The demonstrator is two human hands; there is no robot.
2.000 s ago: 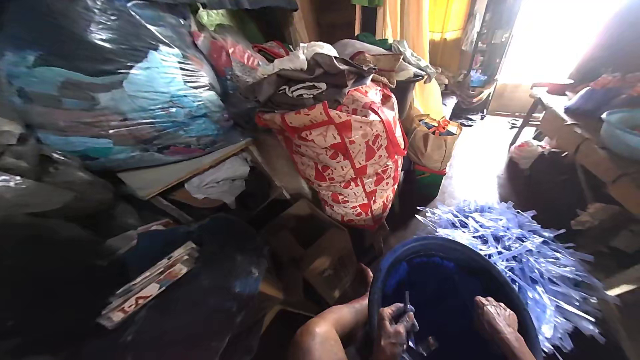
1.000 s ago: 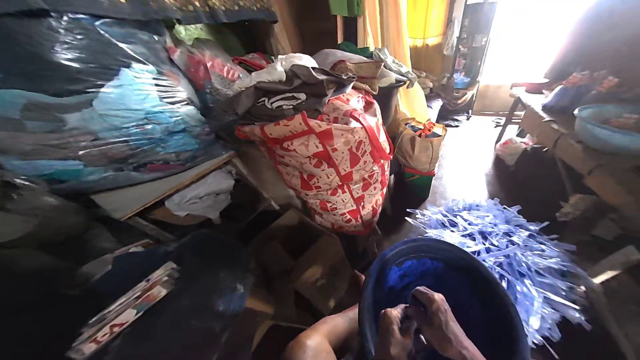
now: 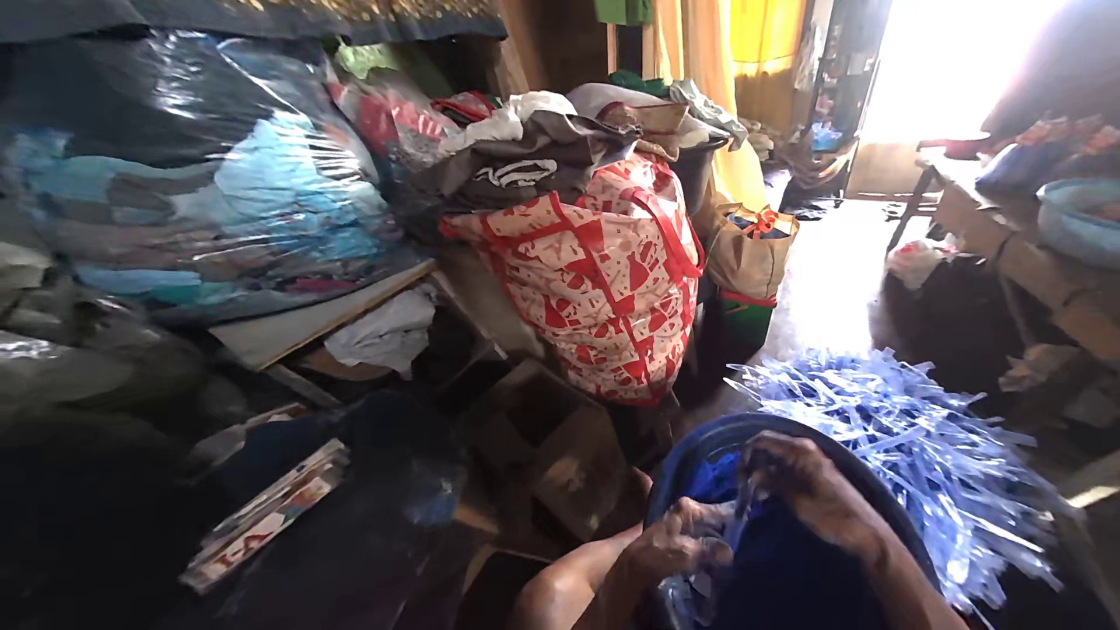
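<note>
A dark blue round tub (image 3: 792, 424) stands at the lower right, with blue material (image 3: 716, 475) inside it. Over its left part is my left hand (image 3: 682, 542), fingers curled around something small and pale that is blurred. My right hand (image 3: 792, 477) is raised above the far side of the tub, its fingers bent close to a thin translucent strip (image 3: 744, 503) between the two hands. Whether the right fingers grip the strip is unclear. Just beyond the tub's right side lies a large heap of pale blue plastic strips (image 3: 910, 437).
A red and white patterned bag (image 3: 612, 289) full of clothes stands ahead, with a brown paper bag (image 3: 752, 254) behind it. An open cardboard box (image 3: 551, 437) is left of the tub. Clear plastic with clothes (image 3: 262, 192) fills the left; a bench (image 3: 997, 219) stands right.
My hands were together over the tub a second ago; now the right hand is higher and farther from the left, with a strip between them.
</note>
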